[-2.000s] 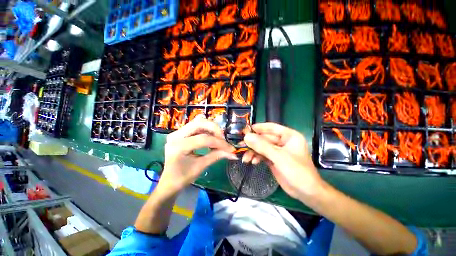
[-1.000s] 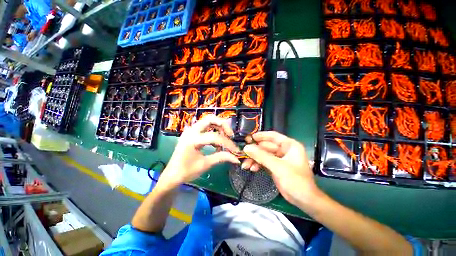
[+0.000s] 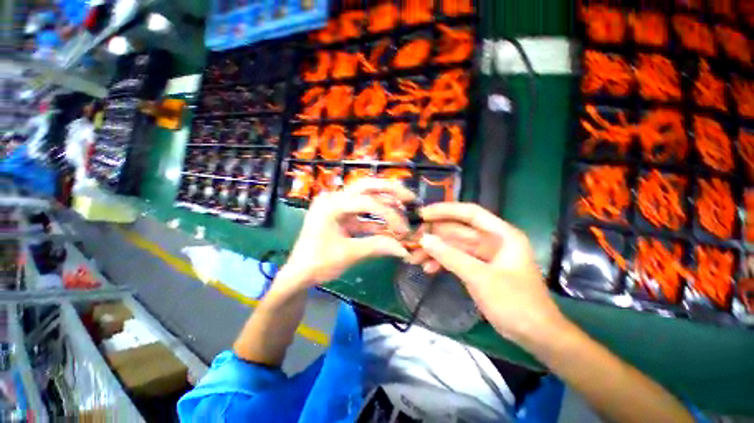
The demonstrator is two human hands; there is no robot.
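My left hand (image 3: 343,235) and my right hand (image 3: 484,260) meet fingertip to fingertip above the bench edge. Between them they pinch a small dark part (image 3: 412,216) with a short orange wire (image 3: 411,243). The fingers hide most of it and the view is blurred. A round grey perforated disc (image 3: 442,301) lies on the green bench under my right hand, partly covered. The black electric screwdriver (image 3: 496,149) lies on the bench beyond my right hand.
A wired-part tray (image 3: 380,99) lies behind my hands, another (image 3: 591,299) at right. A dark ring-part tray (image 3: 231,157) is at left, a blue tray (image 3: 264,25) at the back left. A black cord loops at the bench edge. A person in light clothing (image 3: 80,140) is far left.
The whole view has shifted, with the bench and trays now further right and blurred. My hands stay together on the small part, with only slight finger movement.
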